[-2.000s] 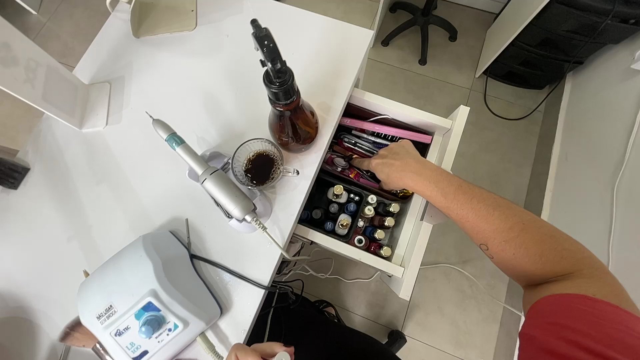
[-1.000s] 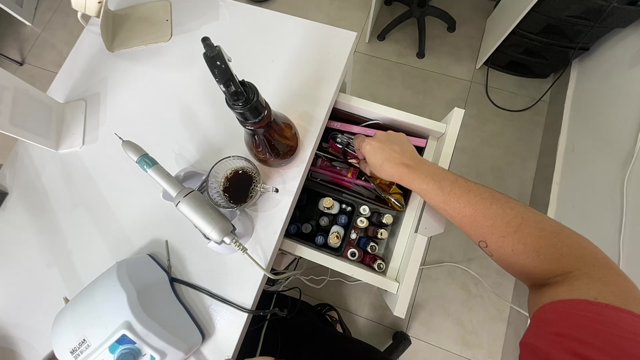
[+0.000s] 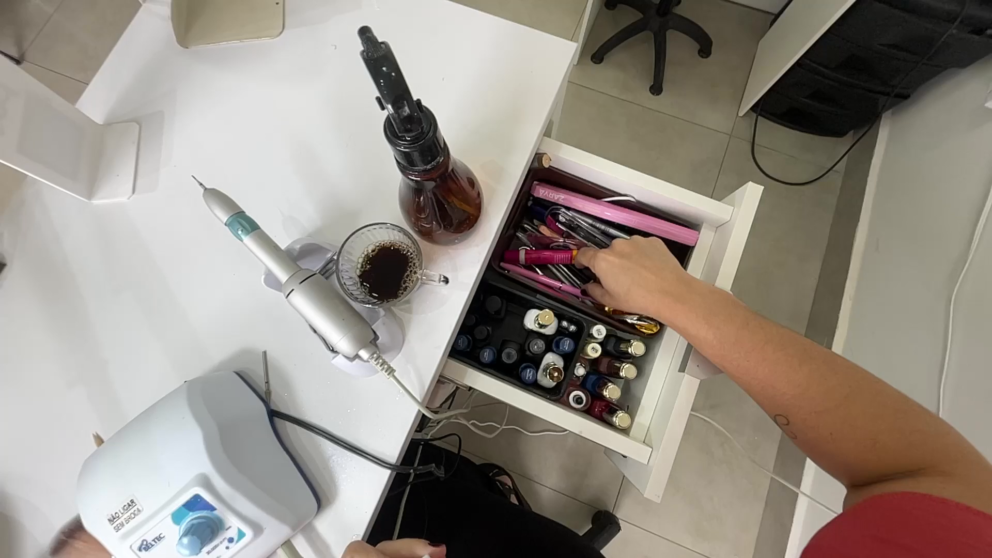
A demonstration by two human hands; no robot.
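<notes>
My right hand (image 3: 632, 279) reaches into the open drawer (image 3: 554, 415), its fingers down among pens, slim tools and a magenta tube (image 3: 542, 256) in a dark tray. Whether the fingers grip anything is hidden. A pink flat case (image 3: 612, 213) lies along the tray's far side. Nearer in the drawer, a black bin (image 3: 496, 368) holds several nail polish bottles, with more bottles (image 3: 612, 387) beside it. Only a part of my left hand (image 3: 395, 549) shows at the bottom edge, low by my dark-clothed lap; what it holds is unclear.
On the white table (image 3: 271, 116) are an amber spray bottle (image 3: 440, 194), a glass cup of dark liquid (image 3: 385, 267), a nail drill handpiece (image 3: 287, 271) on its stand and a Beltec control unit (image 3: 198, 465). Cables (image 3: 349, 446) hang over the edge. A wheeled chair base (image 3: 655, 31) stands beyond.
My right hand has shifted within the drawer's tool tray, and the magenta tube now lies at its fingertips. The view has moved somewhat.
</notes>
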